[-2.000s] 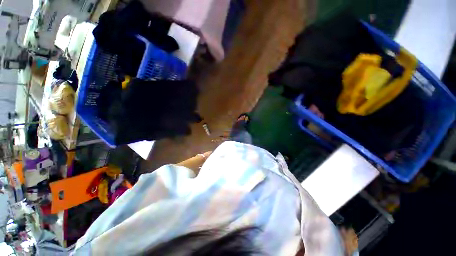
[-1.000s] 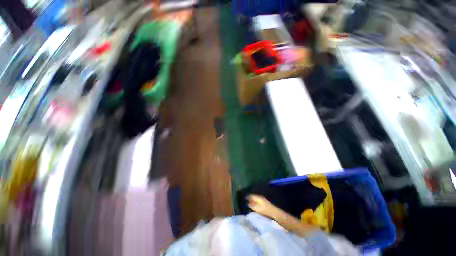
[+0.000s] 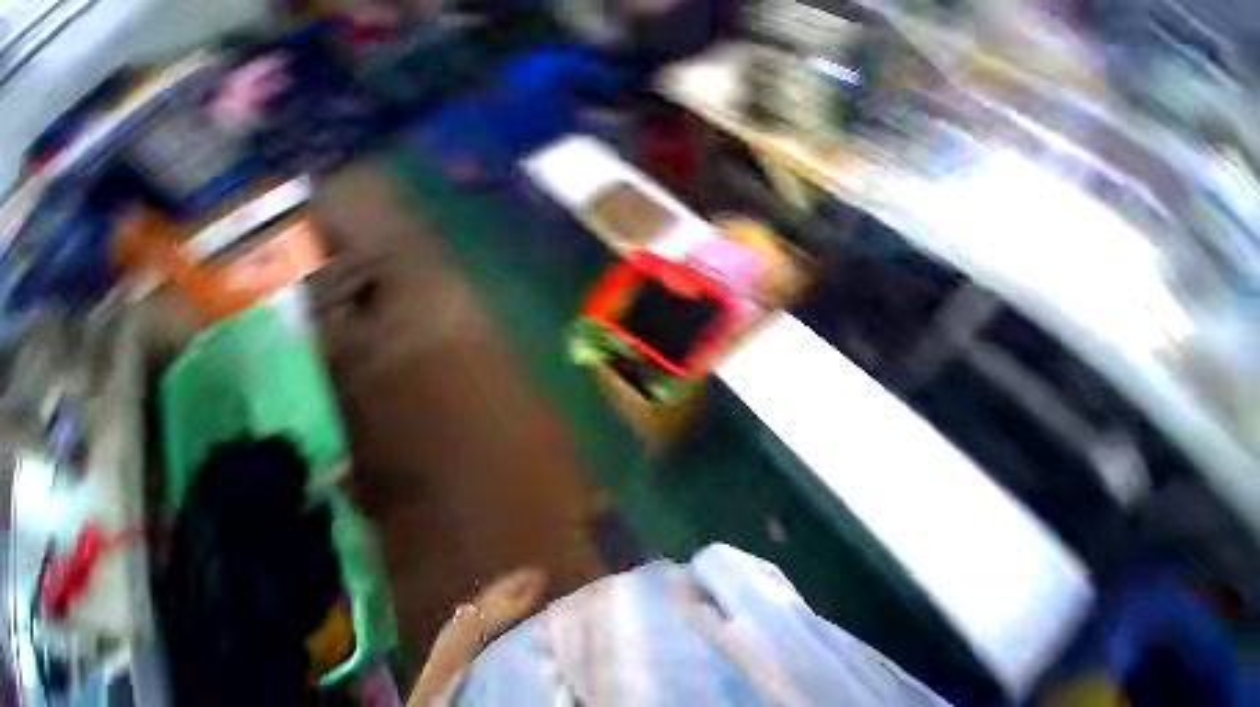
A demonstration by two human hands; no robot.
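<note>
The picture is blurred by motion. My left hand [image 3: 509, 597] shows at the bottom, left of my light shirt, with a thin band at the wrist. I see nothing held in it; its finger positions are unclear. My right hand is not in view. A green crate [image 3: 256, 380] at lower left holds a heap of black cloth [image 3: 249, 566] with a small yellow patch. My left hand is to the right of this crate, apart from it. A blurred blue crate [image 3: 1188, 642] shows at the lower right edge, with yellow beside it.
A brown aisle [image 3: 428, 401] with a green strip runs ahead. Right of it, a long white bench [image 3: 898, 483] stands beside a box with a red-rimmed tray [image 3: 666, 315]. A brown seat cushion [image 3: 633, 214] lies farther along. White tables line the right; an orange object [image 3: 256, 269] is at left.
The view has moved forward along the aisle and tilted. The green crate and red-rimmed tray are nearer. The blue crate has slipped to the lower right edge. My right hand has left the view; my left has appeared.
</note>
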